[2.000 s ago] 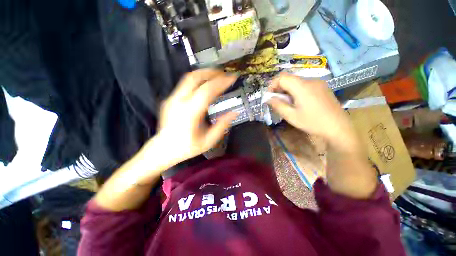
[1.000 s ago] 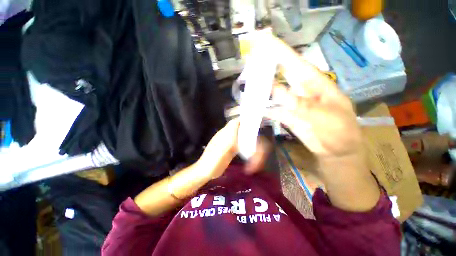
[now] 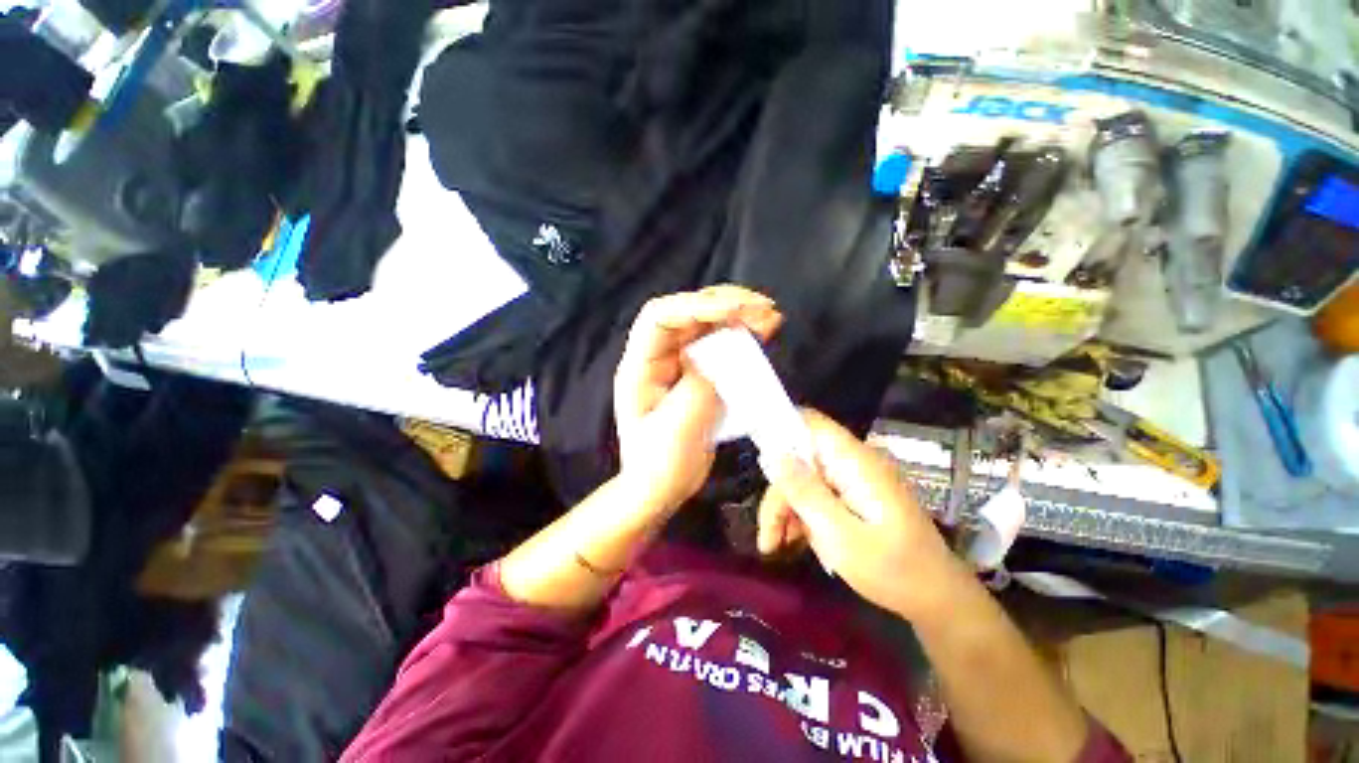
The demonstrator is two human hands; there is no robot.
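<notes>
A small white strip (image 3: 753, 391), a label or tape, is stretched between my two hands in front of my chest. My left hand (image 3: 674, 391) holds its upper left end, with the fingers curled around it. My right hand (image 3: 865, 514) pinches its lower right end between thumb and fingers. The black garment (image 3: 641, 164) lies in a large limp pile on the table behind my hands, with a small white logo on it.
The overlock machine (image 3: 1021, 112) stands at the upper right, with a lit control panel (image 3: 1312, 231). A yellow cutter (image 3: 1163, 444) and a blue tool (image 3: 1274, 415) lie right of it. Black garments (image 3: 321, 596) hang at the lower left. A cardboard box (image 3: 1192, 686) is at the lower right.
The view has swung left, so the machine now appears further right. The white strip is between both hands, lower and clearer than a second ago. Two seconds ago my hands were apart by the table edge.
</notes>
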